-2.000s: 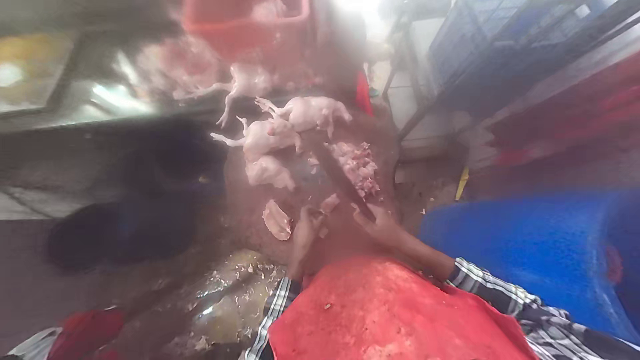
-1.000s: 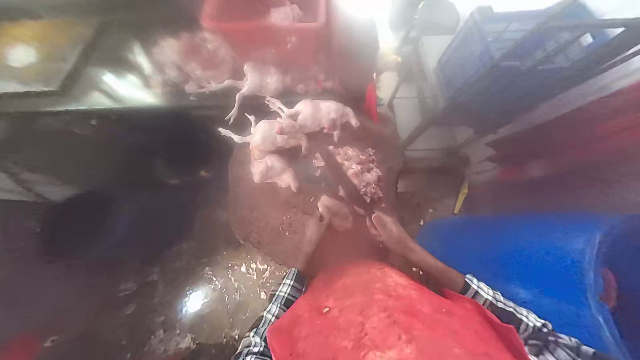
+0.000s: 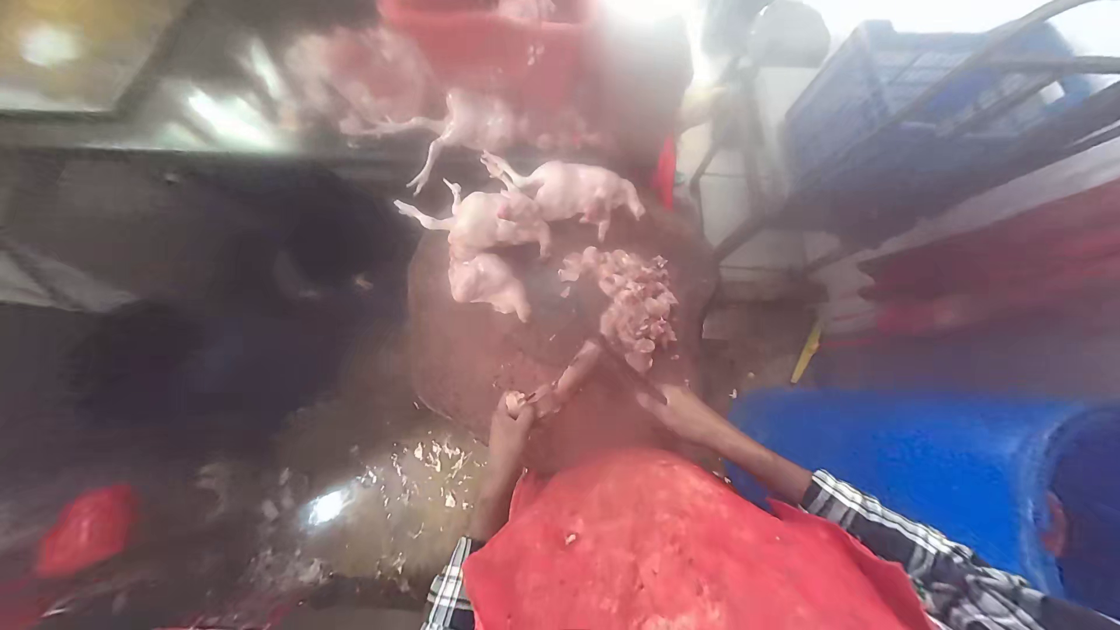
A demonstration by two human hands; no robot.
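Note:
A round chopping block [image 3: 455, 350] stands in front of me. My left hand [image 3: 514, 411] grips one end of a strip of raw poultry [image 3: 569, 376] near the block's front left edge. In my right hand [image 3: 669, 404] is the handle of a cleaver [image 3: 623, 360], its blurred blade pointing up and left to the far end of the strip. Beyond the blade lies a heap of chopped meat [image 3: 637, 302]. Several plucked poultry carcasses [image 3: 577, 191] lie across the back of the block, with a smaller carcass piece [image 3: 486, 284] at its left.
A red plastic tub [image 3: 499, 61] holding meat stands behind the block. A blue barrel [image 3: 884, 464] lies at the right, below a blue crate [image 3: 910, 105] on a metal rack. Scraps litter the wet floor [image 3: 394, 490] at the left.
My left hand has moved left, away from my right hand, and the poultry strip now stretches between it and the blade. The loose piece at the block's left two seconds ago no longer shows there.

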